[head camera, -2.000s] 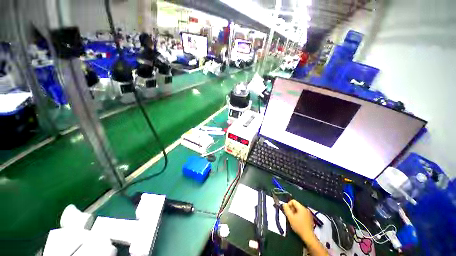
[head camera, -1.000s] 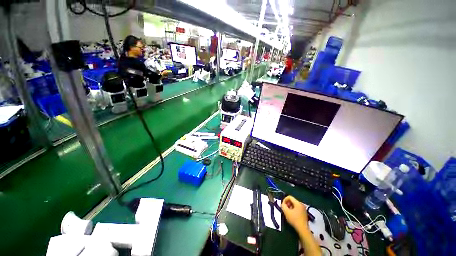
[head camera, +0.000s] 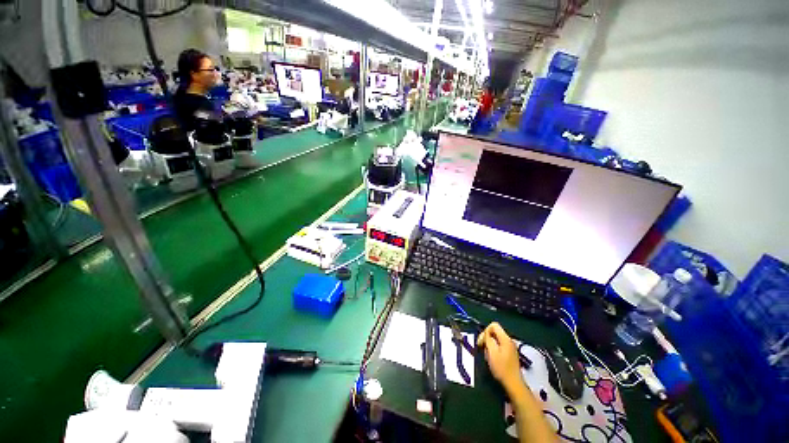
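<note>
My right hand (head camera: 497, 348) rests on the dark desk at the left edge of the cartoon mat (head camera: 554, 415), its fingers curled. A dark object shows beside it, but I cannot tell whether the hand holds it. Dark pliers (head camera: 460, 353) and a long black strip-like item (head camera: 431, 359) lie left of the hand, partly on white paper (head camera: 402, 339). A blue-handled tool (head camera: 456, 305) lies just behind. A black mouse (head camera: 567, 376) sits on the mat, right of the hand. My left hand is out of the picture.
A monitor (head camera: 606, 212) and keyboard (head camera: 484, 281) stand behind the hand. A power supply (head camera: 391, 234), blue block (head camera: 318, 294), electric screwdriver (head camera: 290, 360) and white camera bracket (head camera: 238, 389) are left. A bottle (head camera: 644, 316) and cables are right. A person (head camera: 195, 86) is beyond the green belt.
The view has shifted, so the bench items sit further left in the picture. The person across the belt has come into view. My right hand stays beside the pliers and mat.
</note>
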